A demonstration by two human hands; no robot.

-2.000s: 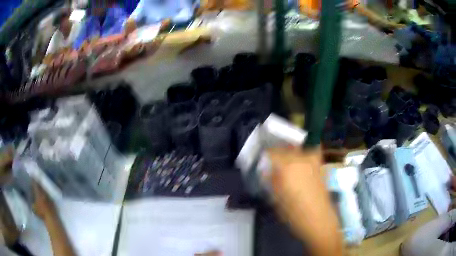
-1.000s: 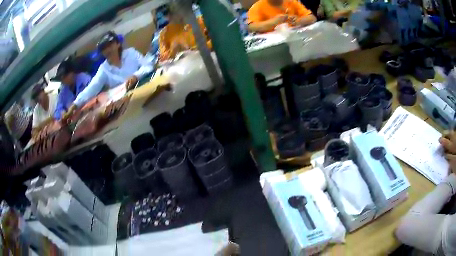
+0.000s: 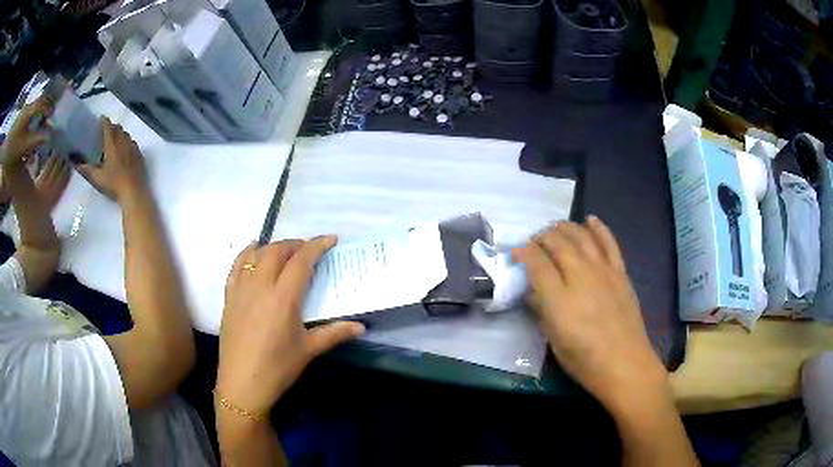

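Note:
A white retail box (image 3: 379,274) lies on its side over the white foam sheet (image 3: 393,178), its open end facing right. My left hand (image 3: 269,315) holds the closed left end, thumb along the lower edge. My right hand (image 3: 585,301) is at the open end, its fingers on a crumpled white protective bag (image 3: 502,278) that sticks out of the box. A dark part shows inside the opening. The fingertips of my right hand are partly hidden behind the bag.
Several upright boxes (image 3: 215,73) stand at upper left, near another person's hands (image 3: 114,160) holding a small flat item. Small caps (image 3: 429,87) lie beyond the sheet, before black housings (image 3: 585,50). Light blue fan boxes (image 3: 726,228) stand on the right table.
The view has swung down and right-hand boxes now sit nearer the edge. Both my hands are now in view on a box; one second ago only fingertips showed at the bottom.

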